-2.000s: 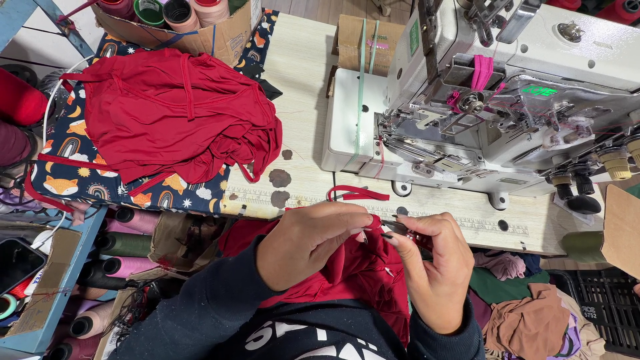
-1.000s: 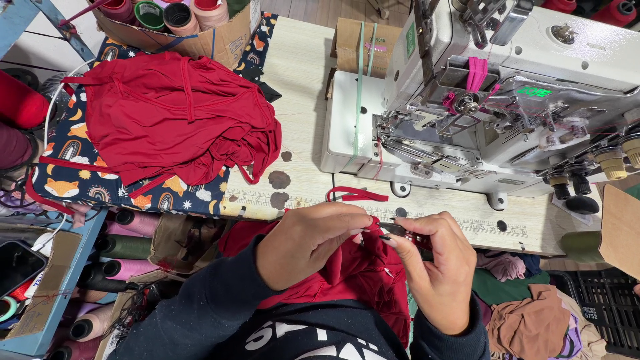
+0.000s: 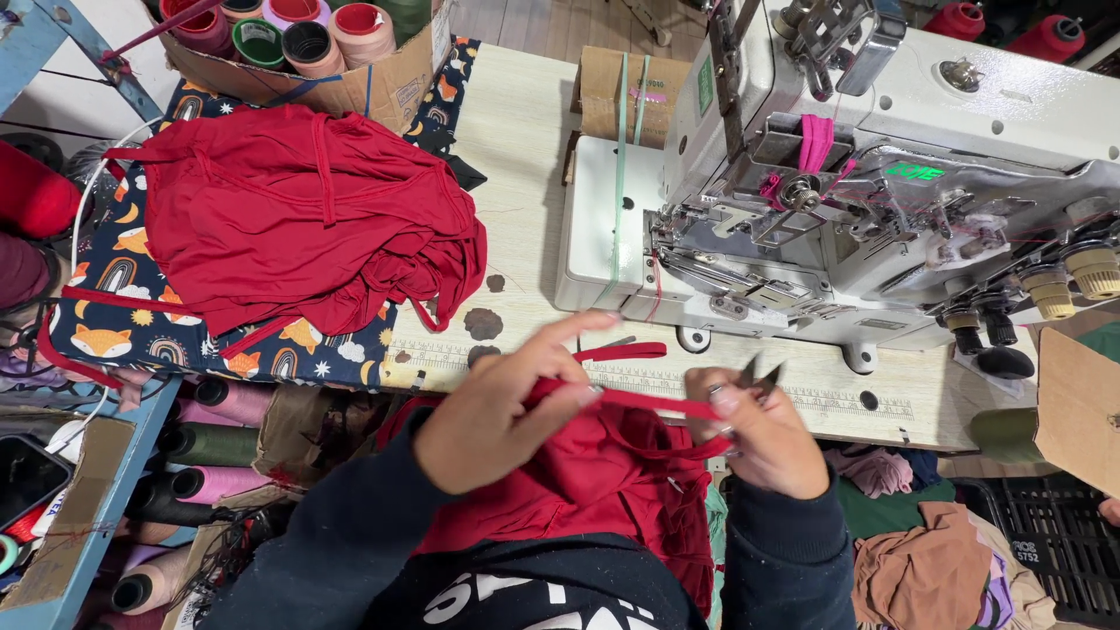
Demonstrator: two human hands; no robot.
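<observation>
My left hand point(image 3: 516, 411) pinches a narrow red fabric strap point(image 3: 656, 403) between thumb and fingers, index finger raised. The strap runs across to my right hand point(image 3: 757, 429), which grips its other end. Small metal thread snips point(image 3: 763, 374) are also in my right hand, their blades pointing up and apart. Below both hands a red garment point(image 3: 577, 481) lies over my lap. Another loop of red strap point(image 3: 623, 351) rests on the table edge beside the ruler tape. A heap of red garments point(image 3: 306, 210) lies at the left on fox-print fabric point(image 3: 114, 337).
A white industrial sewing machine point(image 3: 604, 236) stands at the right of the pale worktable point(image 3: 516, 114). Thread cones fill a cardboard box point(image 3: 376, 92) at the back left. Thread cones lie at lower left; folded cloth point(image 3: 919, 560) and a black crate point(image 3: 1050, 542) are at lower right.
My hands, close together before, have moved apart with the red strap stretched between them. The snips' blades now point up, away from the fabric.
</observation>
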